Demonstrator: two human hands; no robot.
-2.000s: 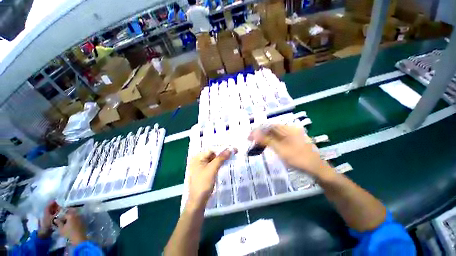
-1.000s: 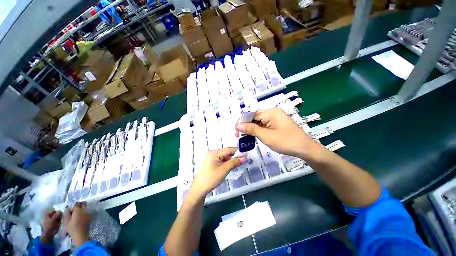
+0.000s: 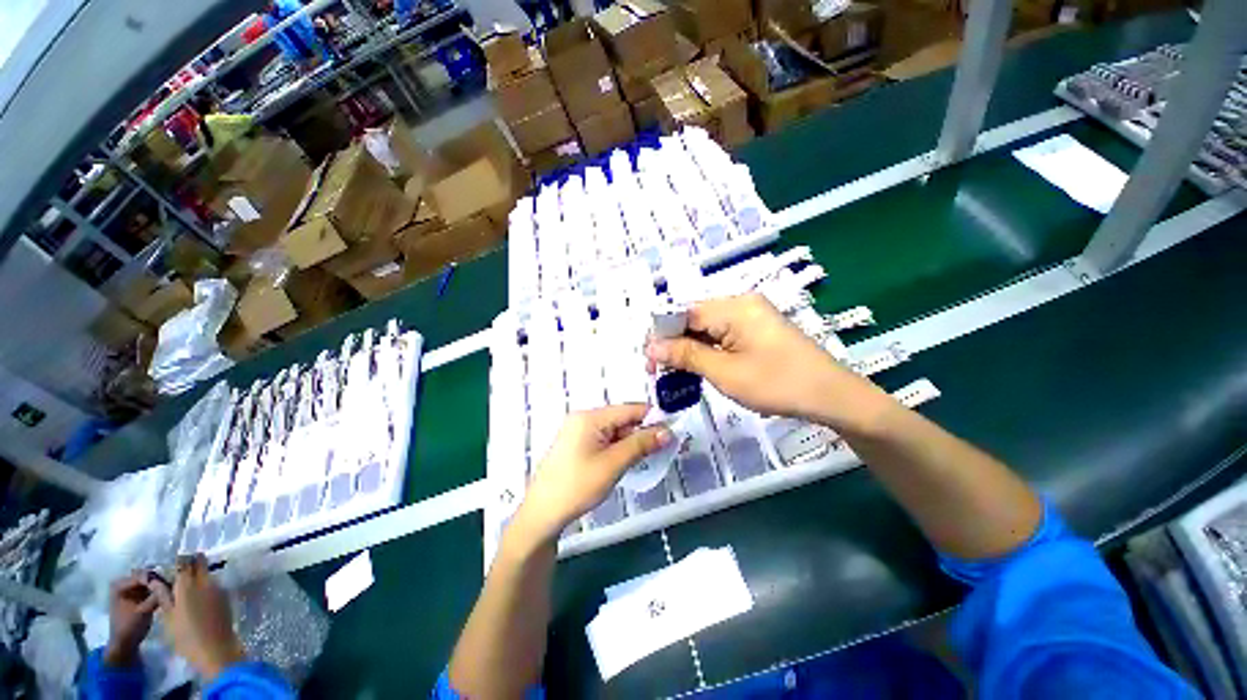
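A smartwatch [image 3: 677, 393] with a small square black face is held above the near tray [image 3: 656, 527]. My right hand [image 3: 739, 353] pinches its pale strap just above the face. My left hand [image 3: 591, 465] pinches the lower end, where a whitish film or sleeve hangs below the face; which of the two I cannot tell. Under the hands, wrapped watches [image 3: 743, 455] with grey-blue ends lie in parallel rows. Bare straps [image 3: 914, 399] stick out past the tray's right edge. The strap parts between my fingers are hidden.
Another tray of wrapped watches [image 3: 745, 235] lies behind, one more [image 3: 390, 479] at left. White printed sheets [image 3: 670, 611] and a small slip [image 3: 350, 581] lie on the dark green bench. A neighbour's hands [image 3: 171, 615] are beside clear bubble wrap [image 3: 280, 618]. A metal post [image 3: 978, 82] stands behind right.
Since the oldest frame, both hands have come together on the watch and its black face has turned into view. The camera view has shifted. The last second shows little hand movement.
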